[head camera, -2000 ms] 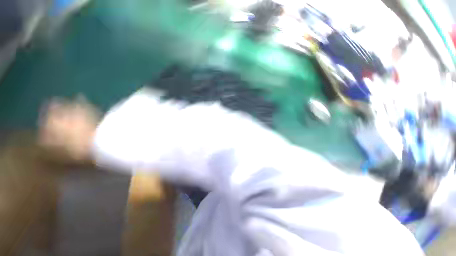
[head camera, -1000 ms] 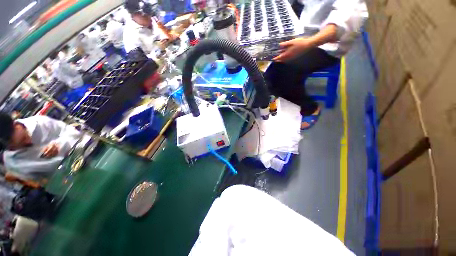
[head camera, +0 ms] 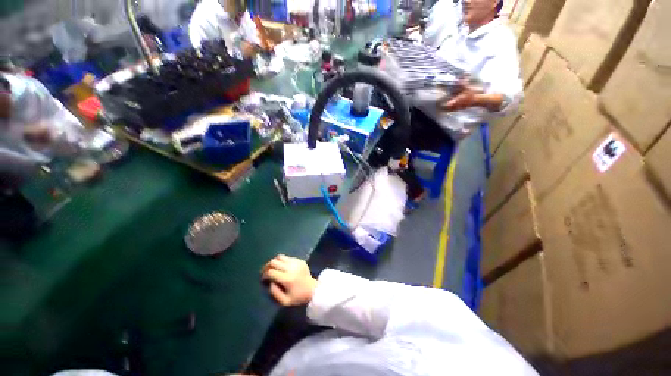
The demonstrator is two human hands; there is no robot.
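My right hand (head camera: 289,280) rests on the near edge of the green bench mat (head camera: 221,294), fingers curled down; nothing shows in it, but its underside is hidden. A round, shallow dish (head camera: 212,233) with tiny light grains lies on the mat, left of and beyond my hand, not touching it. Small dark pieces (head camera: 190,322), blurred, lie on the mat nearer me. My left hand is out of the picture; only a bit of white sleeve shows at the bottom left edge.
A white box (head camera: 314,173) with a blue tube stands beyond my hand, a black ribbed hose (head camera: 360,76) above it. A blue bin (head camera: 226,141) sits on a wood-edged board. A person at right holds stacked trays (head camera: 423,72). Cartons (head camera: 588,220) are piled along the right.
The view has swung, and the cartons fill more of the right side. My right hand now shows on the bench edge; before, only the sleeve showed. The person's tray stack is lower and blurred.
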